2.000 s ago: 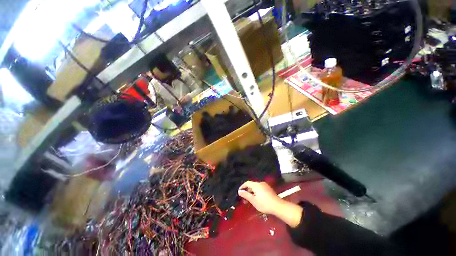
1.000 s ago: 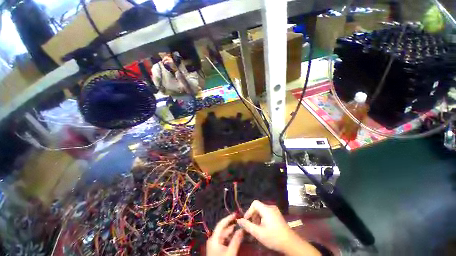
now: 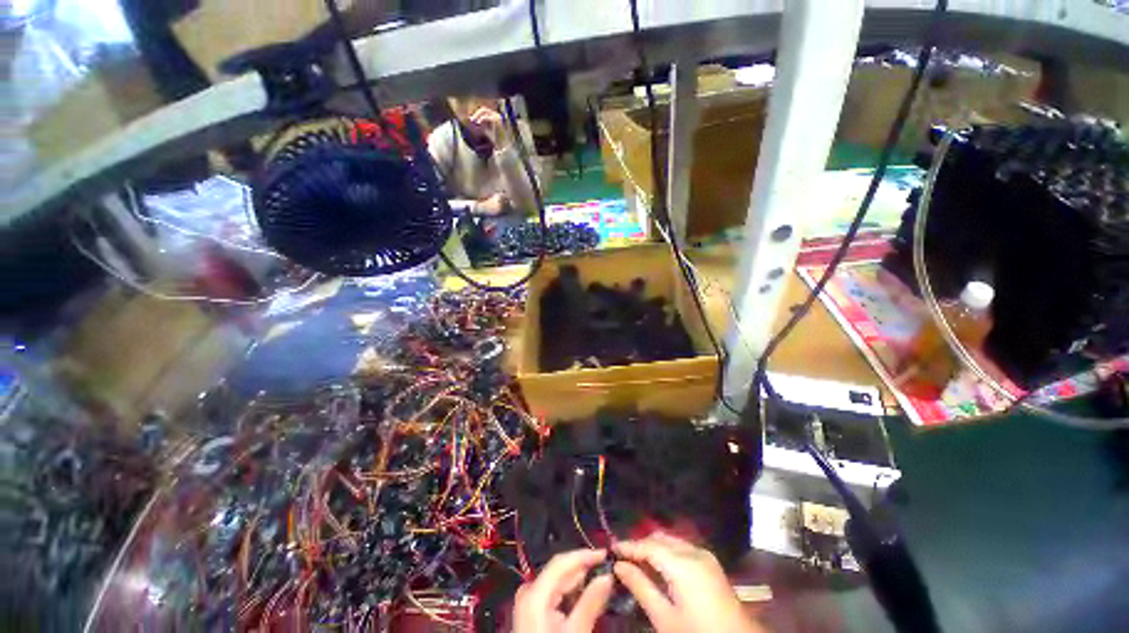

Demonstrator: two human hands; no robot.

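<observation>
A small dark wired unit [image 3: 609,559] is pinched between the fingertips of both my hands, low in the middle of the view. Its thin lead wires [image 3: 601,495] stick up from it. My left hand [image 3: 563,597] grips it from the left and my right hand [image 3: 681,589] from the right; both are cut off by the bottom edge. The fingers hide most of the unit. A large tangled heap of wired units [image 3: 359,495] lies to the left. A pile of black pieces [image 3: 669,476] lies just behind my hands.
An open tan carton [image 3: 619,386] of black pieces stands behind the pile. A white box [image 3: 823,464] and a black screwdriver-like tool [image 3: 894,569] are at right. A metal post [image 3: 792,186], a fan [image 3: 353,210], a bottle [image 3: 960,328] and a seated person [image 3: 483,167] are beyond.
My right hand moved off the black pile, and my left hand came into view; both now hold the wired unit. The view has turned, so the surroundings appear shifted and more level.
</observation>
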